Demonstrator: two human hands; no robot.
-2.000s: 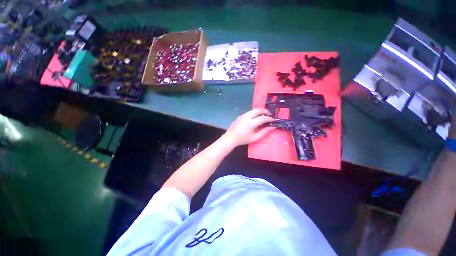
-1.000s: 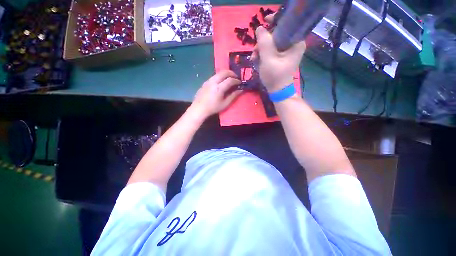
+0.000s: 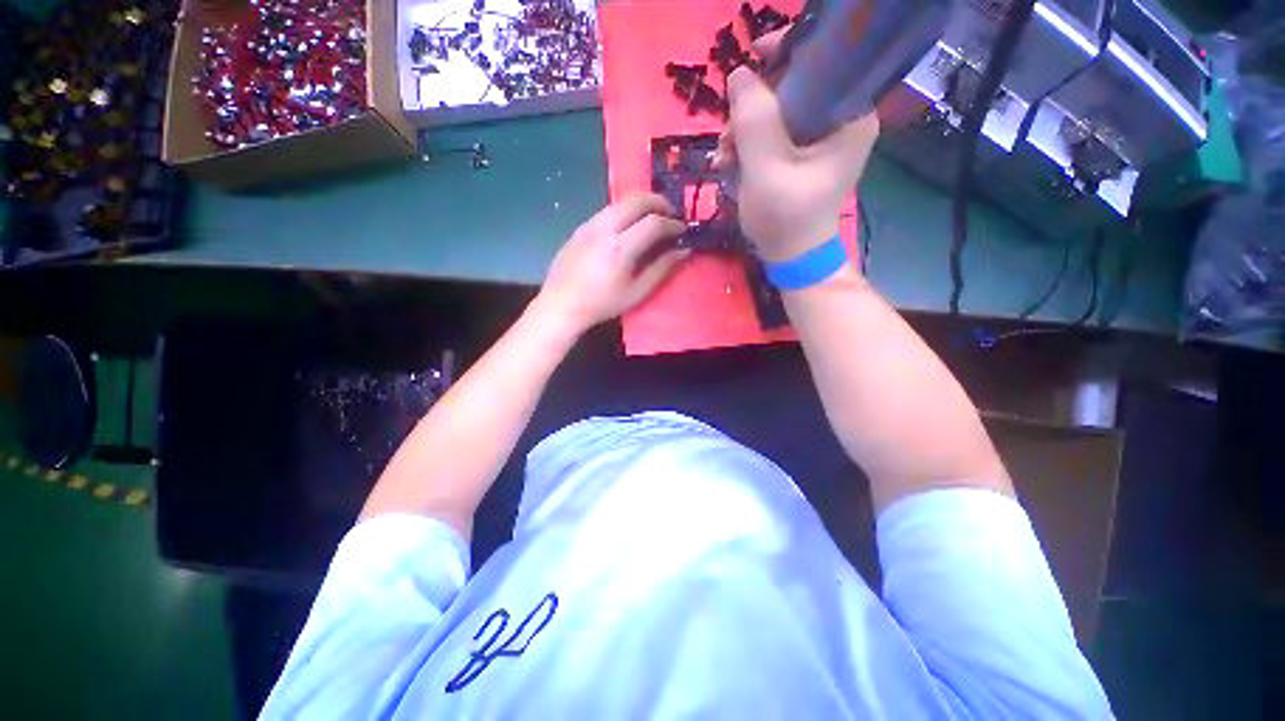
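Observation:
A black gun-shaped housing (image 3: pixel 679 158) lies on the red mat (image 3: pixel 637 317), its grip towards me and partly hidden under my right wrist. My left hand (image 3: pixel 609 261) holds the near left edge of the housing with its fingertips. My right hand (image 3: pixel 803 166) is closed around a thick grey-black electric screwdriver (image 3: pixel 860 64) above the right part of the housing. The driver tip and any screw are hidden behind the hand. Small black moulded parts (image 3: pixel 693 88) lie loose at the far end of the mat.
A brown carton (image 3: pixel 395 85) of red-and-silver parts and a white tray (image 3: pixel 493 109) of small parts stand left of the mat. Dark parts (image 3: pixel 71 127) lie at far left. Screw feeders (image 3: pixel 1078 106) with dark cables stand at right, beside clear plastic bags (image 3: pixel 1240 211).
Since the oldest frame, the view has shifted and my right hand has come in from the right with the screwdriver over the housing. Over the last second, both hands stay nearly still.

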